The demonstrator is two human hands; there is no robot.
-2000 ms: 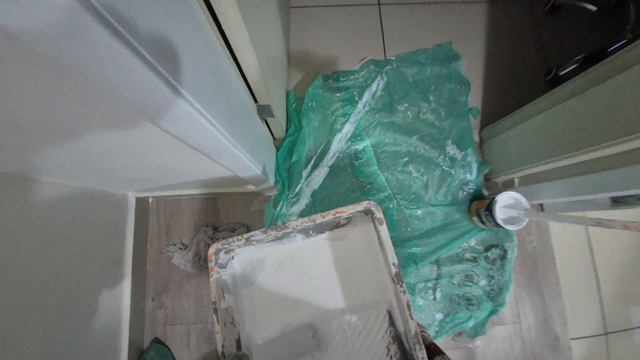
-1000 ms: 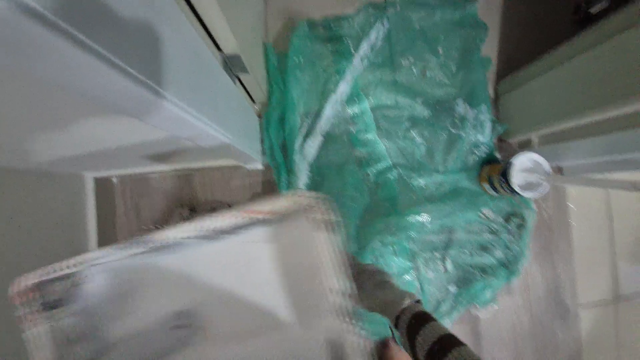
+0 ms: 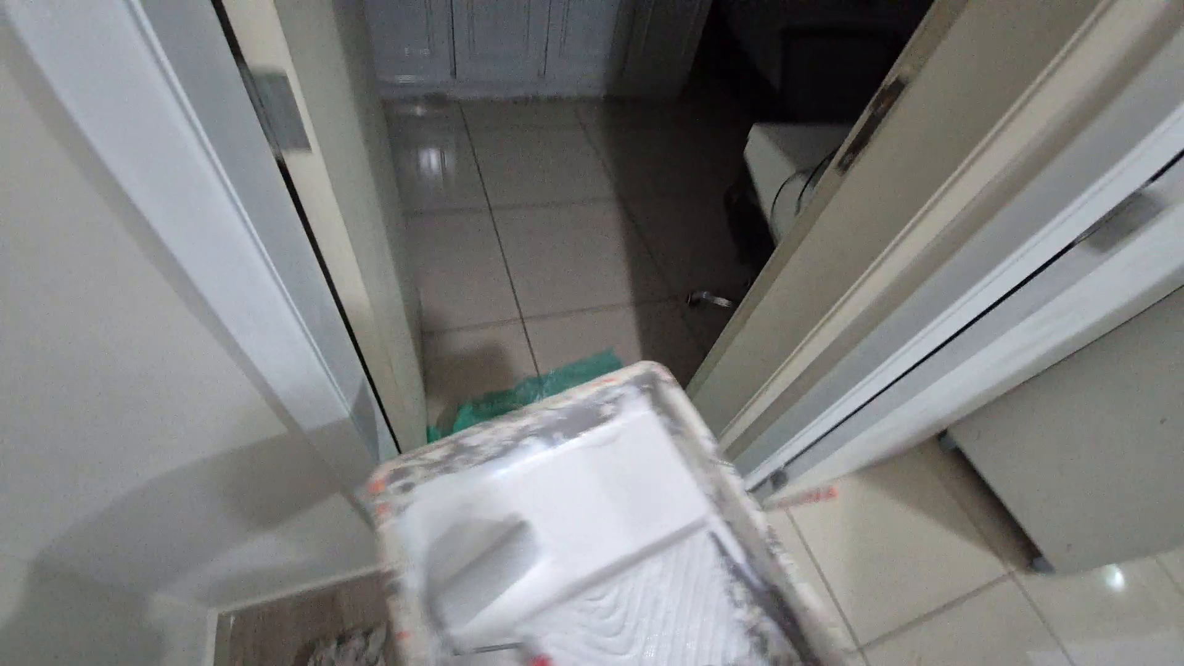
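Note:
A paint tray (image 3: pixel 610 490), its rim crusted with dried paint, fills the lower middle of the head view, tilted in the picture. White paint covers its well and its ribbed ramp. A small paint roller (image 3: pixel 486 573) coated in white lies in the well at the tray's left side, with part of its wire frame at the bottom edge. Neither my left hand nor my right hand shows in this view, so what holds the tray is hidden. Behind the tray's far rim, a strip of green plastic sheet (image 3: pixel 527 393) lies on the floor.
An open doorway with a door edge (image 3: pixel 361 231) on the left and a door frame (image 3: pixel 879 240) on the right leads to a tiled floor (image 3: pixel 564 250). A crumpled rag (image 3: pixel 347 647) lies at lower left. A pale cabinet (image 3: pixel 1101 444) stands at right.
The view has swung up toward the doorway. The tray, at the lower left a second ago, is now in the lower middle. The striped sleeve and the paint can are out of view.

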